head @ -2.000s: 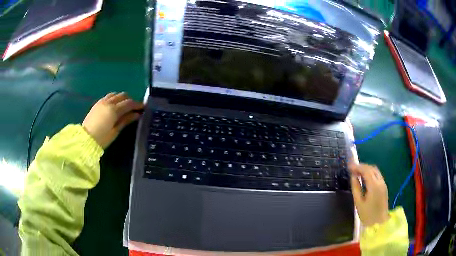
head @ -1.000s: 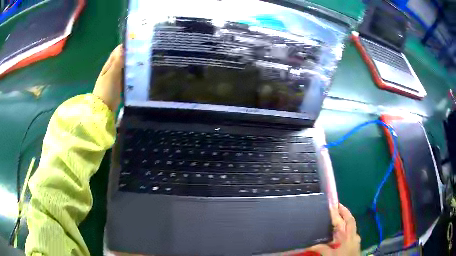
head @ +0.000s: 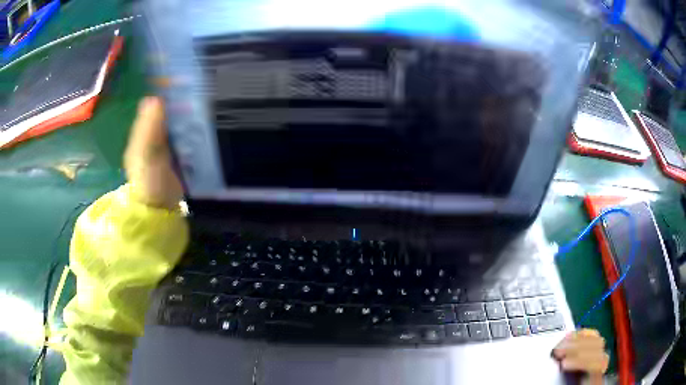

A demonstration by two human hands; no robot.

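An open laptop (head: 353, 293) lies in front of me. Its blurred screen (head: 368, 120) shows a black test window on a blue desktop. My left hand (head: 153, 154) is at the left edge of the screen, with fingers upright against it; the thumb is hidden. My right hand (head: 582, 352) is at the laptop's front right edge, its fingers curled against the side, small and partly cut off by the sleeveless lower rim. A blue network cable (head: 618, 278) runs from the laptop's right side and loops to the right.
A closed laptop on a red pad (head: 53, 86) lies at the upper left. Another closed one (head: 651, 271) lies at the right on a red pad. Open laptops (head: 602, 116) stand at the upper right. A thin black cord (head: 53, 282) lies at the left beside my sleeve.
The screen looks larger and nearer and faces me more squarely. My left hand stays at its left edge. My right hand has moved from beside the keyboard to the front right edge.
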